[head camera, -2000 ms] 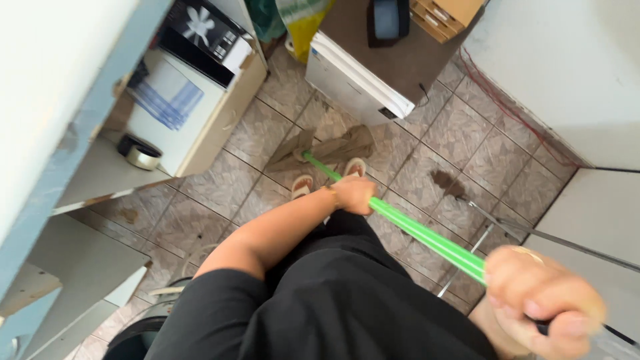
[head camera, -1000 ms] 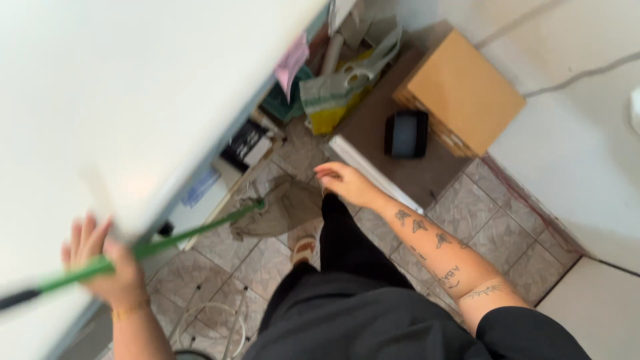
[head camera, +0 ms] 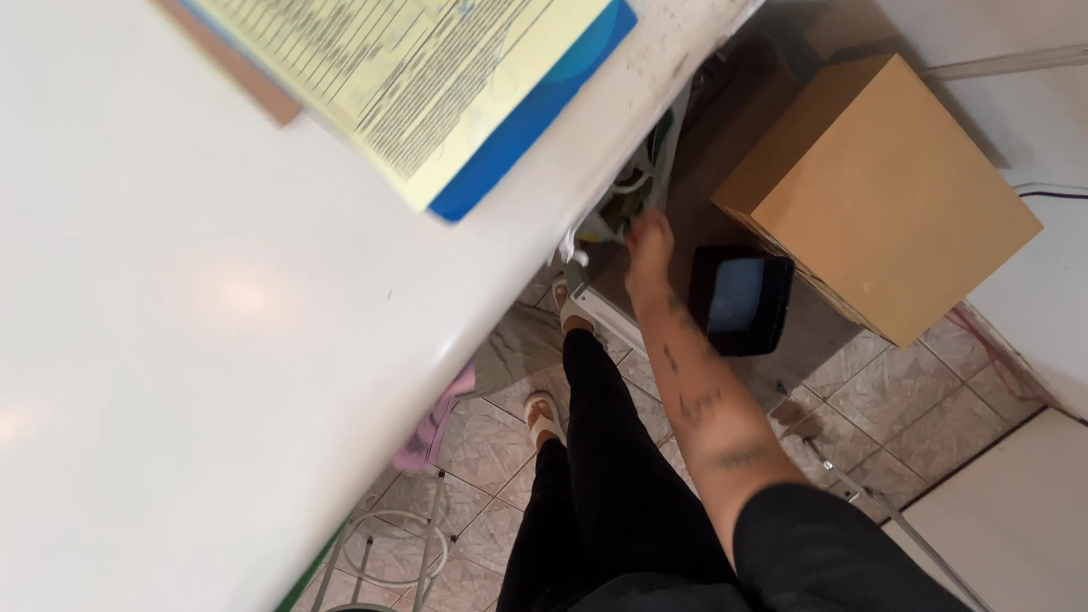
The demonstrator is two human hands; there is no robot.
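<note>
My right hand (head camera: 650, 245) reaches past the counter edge to a plastic bag (head camera: 625, 200) with its contents partly hidden; the hand is blurred, so whether it grips the bag does not show. Just right of that forearm sits a black container (head camera: 741, 299) on a brown surface. My left hand is out of view. A short length of green pole (head camera: 310, 571) shows at the lower left, along the counter's edge. On the floor by my feet lies a brownish cloth (head camera: 520, 350), partly hidden by the counter.
The white counter (head camera: 255, 340) fills the left side, with a printed yellow and blue sheet (head camera: 501, 119) on it. A cardboard box (head camera: 892, 204) stands at the right. Below are a metal stool frame (head camera: 429, 535), a pink cloth (head camera: 429, 429) and a metal rod (head camera: 905, 523) over the tiles.
The left hand, seen on the green pole a second ago, has left the view. The right hand has moved from above the floor cloth to the bag. The view has shifted over the counter.
</note>
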